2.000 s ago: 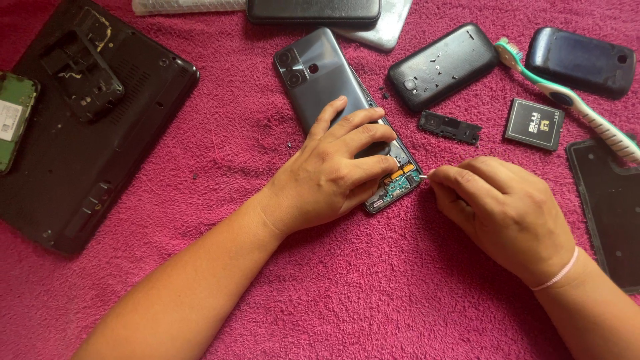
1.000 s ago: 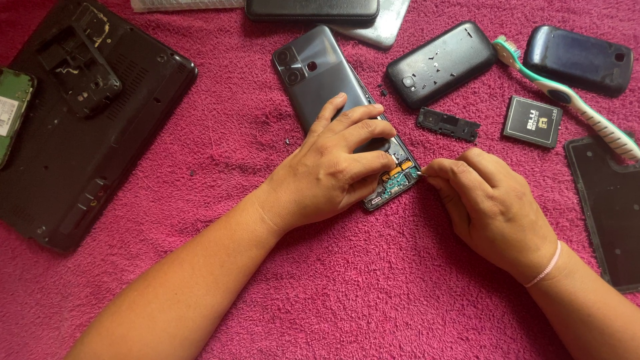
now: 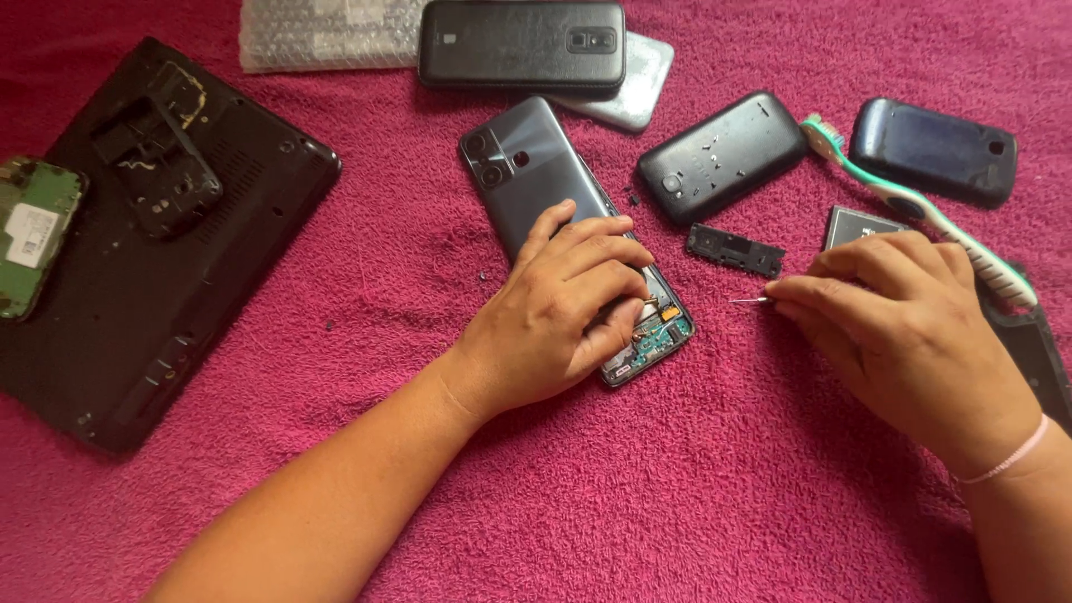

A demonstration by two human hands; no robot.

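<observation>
A dark grey smartphone lies on a pink towel with its lower end uncovered, showing a green circuit board and an orange flex part. Across the phone's lower half rests my left hand, its fingers curled over the back and edges and its thumb beside the uncovered part. To the right of the phone, my right hand pinches a thin metal pin-like tool, whose tip points left and touches nothing. A black plastic phone bracket lies just above that tool.
Around the phone are a black phone cover with small loose bits on it, a toothbrush, a dark blue cover, a battery partly behind my right hand, a black cased phone, bubble wrap, and a black laptop bearing phone parts.
My right hand has moved right, away from the phone's uncovered end, with the thin tool, and now partly covers the battery. My left hand stays on the phone.
</observation>
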